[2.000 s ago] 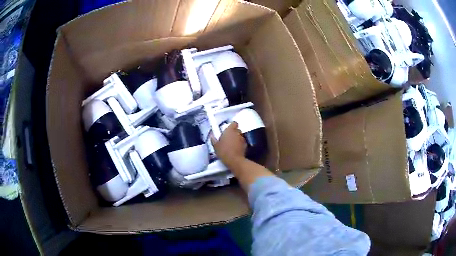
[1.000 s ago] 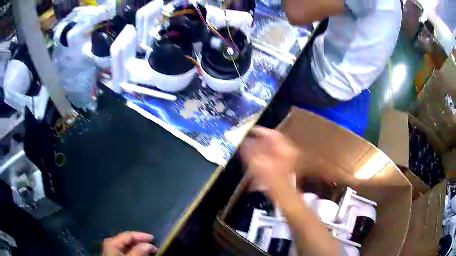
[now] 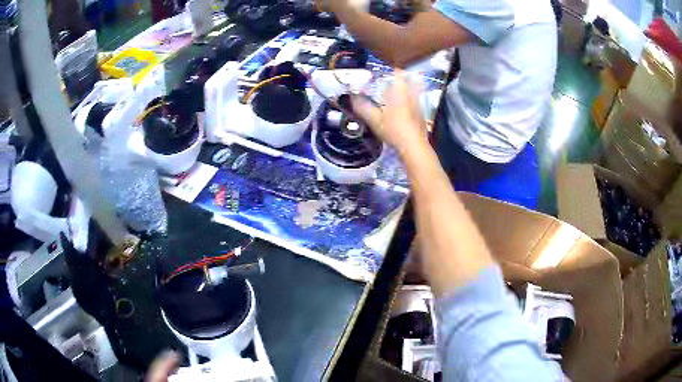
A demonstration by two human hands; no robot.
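Note:
A white-and-black camera unit [image 3: 209, 310] with red and yellow wires and a small connector on top stands on the dark mat near me. My left hand [image 3: 163, 367] shows only as blurred fingertips at the bottom edge, beside this unit's white bracket; its grip is hidden. My right hand [image 3: 395, 116] is stretched forward over another camera unit [image 3: 348, 149] on the printed sheet. Its fingers are at the unit's upper right side, blurred, and I cannot tell whether they grip it.
More camera units [image 3: 280, 112] stand on the blue-and-white printed sheet [image 3: 299, 213]. A white post [image 3: 63, 134] and clear plastic bag [image 3: 134, 198] are at left. An open carton [image 3: 553, 250] with camera units is at lower right. A person [image 3: 501, 82] in a light shirt works beyond.
My right hand has moved from above the carton to the unit on the sheet. A camera unit now stands on the mat. Less of my left hand shows, farther left. The view has shifted.

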